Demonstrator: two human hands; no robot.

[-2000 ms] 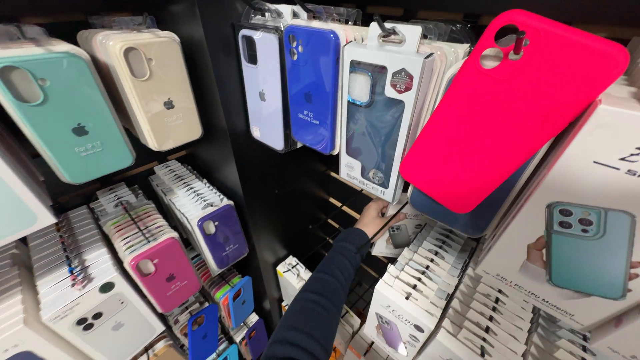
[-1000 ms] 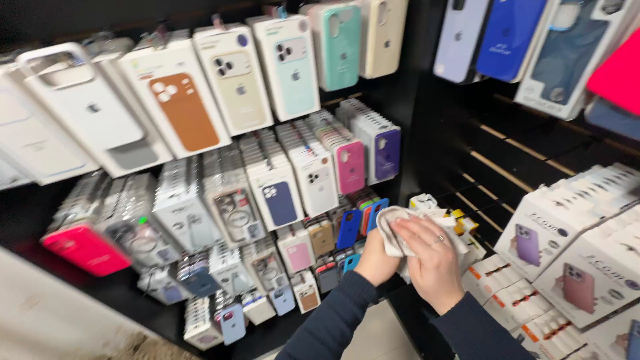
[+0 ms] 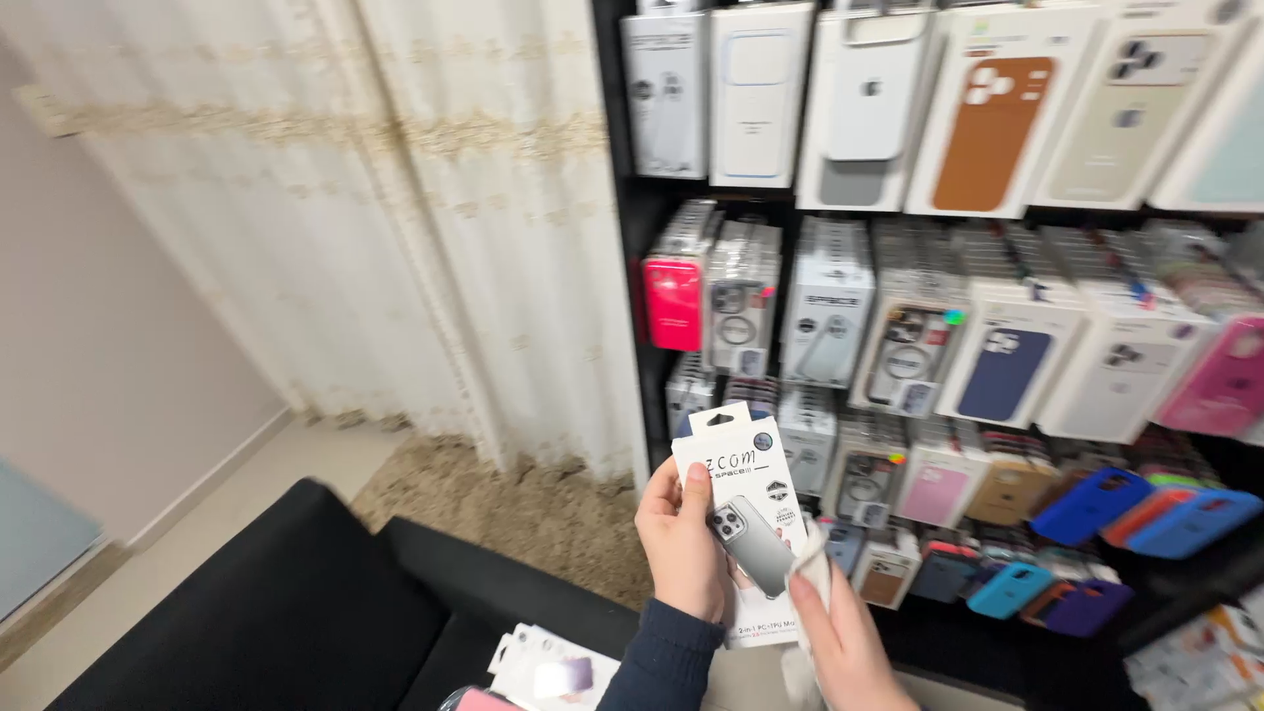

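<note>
My left hand grips a white phone case box by its left side, thumb on the front. The box is held tilted, its hang tab at the top, with a picture of a clear phone case on its face. My right hand holds a whitish cloth against the lower right edge of the box. Part of the cloth hangs below the hand.
A rack of hanging phone cases stands at the right. At lower left is a black sofa, with boxed phone cases on it. Behind are a cream curtain and a beige rug.
The view has swung left, to the curtain and sofa. One second ago both hands were together at the cloth; now the left hand holds a white box and the right holds the cloth at its edge.
</note>
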